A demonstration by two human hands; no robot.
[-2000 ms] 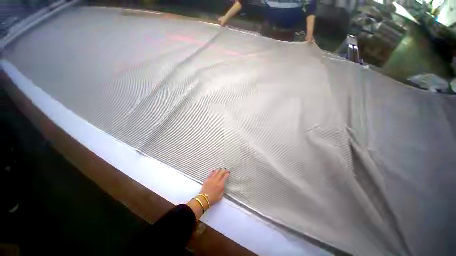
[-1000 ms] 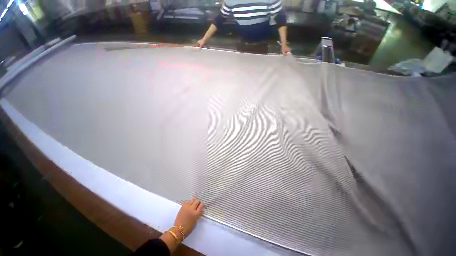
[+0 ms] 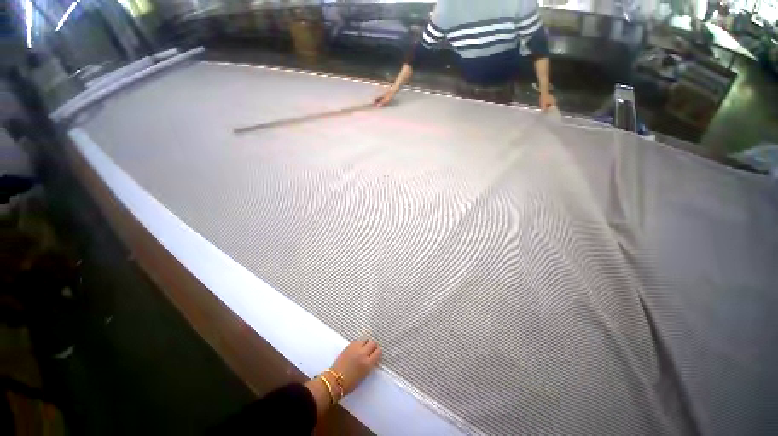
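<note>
A wide grey-beige striped fabric ply (image 3: 324, 230) covers most of the table. My left hand (image 3: 358, 359), with gold bracelets and a dark sleeve, is at the near long edge, its fingers curled on the fabric edge beside the white underlay paper (image 3: 247, 294). The fingertips' underside is hidden. My right hand is not in view. Slanting creases run from near my left hand towards the far edge, and deeper dark folds lie at the right.
A person in a striped top (image 3: 486, 38) stands across the table, one hand on a long thin stick (image 3: 307, 119), the other on the far fabric edge. A shiny metal block (image 3: 625, 106) stands at the far edge. Long pale rolls (image 3: 128, 81) lie at the far left end.
The view has shifted. My left hand remains at the near edge, its fingers now more curled. The long stick now lies slanting over the cloth from the other person's hand. The left part looks smoother.
</note>
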